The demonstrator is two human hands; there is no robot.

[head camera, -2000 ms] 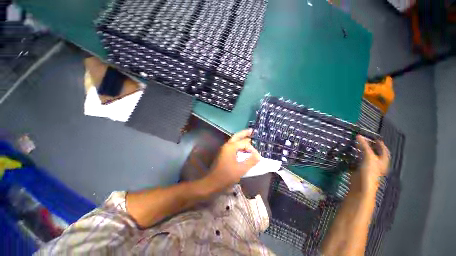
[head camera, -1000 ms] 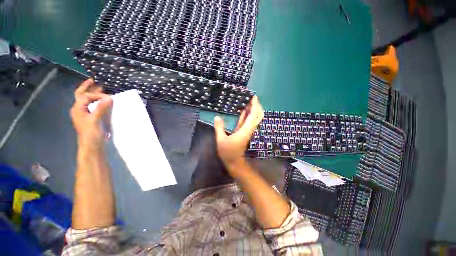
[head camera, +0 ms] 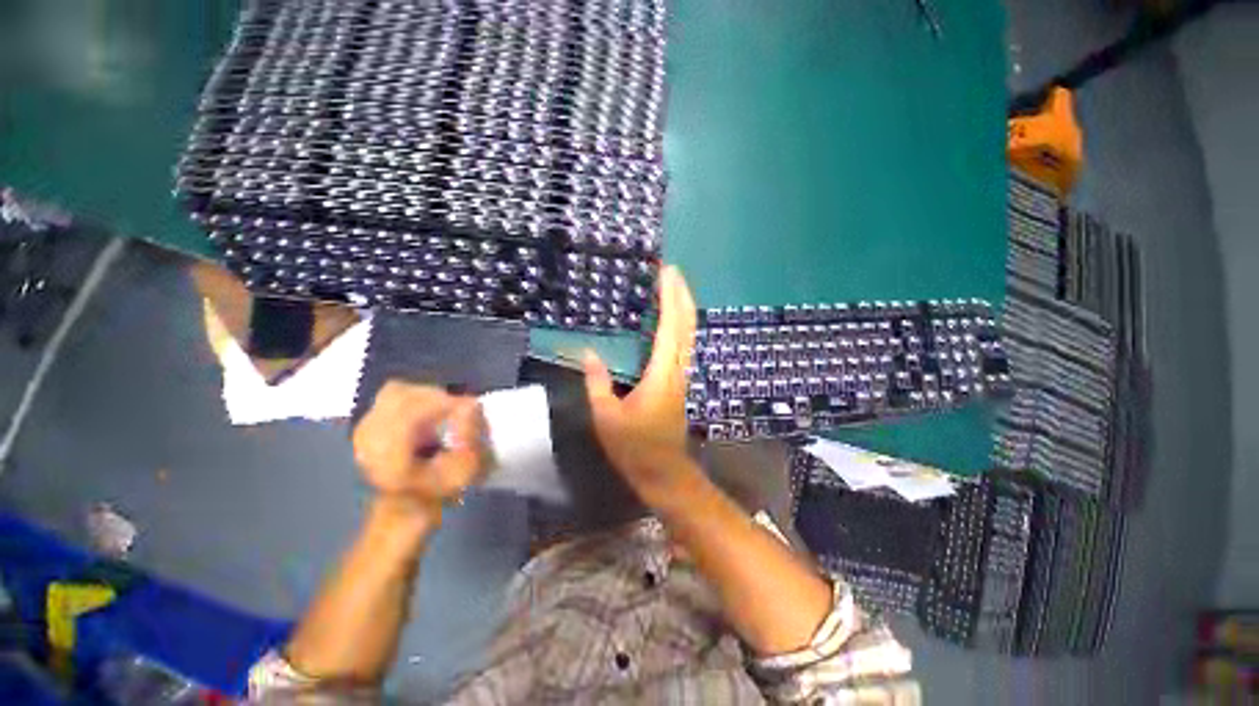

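My left hand [head camera: 421, 444] is closed on a white sheet [head camera: 518, 439], which hangs out to the right of the fingers over the floor and the table's near edge. The hand is slightly blurred. My right hand [head camera: 649, 400] has its thumb and fingers apart, with nothing held. Its fingertips are at the right end of the keyboard stack [head camera: 428, 269]; whether they touch is unclear. A keyboard without keycaps [head camera: 842, 361] lies on the green table [head camera: 842, 166], just right of my right hand.
Striped keyboard stacks [head camera: 1056, 345] stand right of the table, beside an orange jack part [head camera: 1049, 138]. White papers [head camera: 877, 472] lie at the near table edge. A brown box with white paper [head camera: 297, 386] holds a black rectangle. A dark ribbed stack [head camera: 442, 361] and blue bin [head camera: 152, 593] are at left.
Since two seconds ago, both hands have left the keyboard, which now lies on the table. Since one second ago, my left hand has moved right and down with the sheet; my right hand stays at the stack's end.
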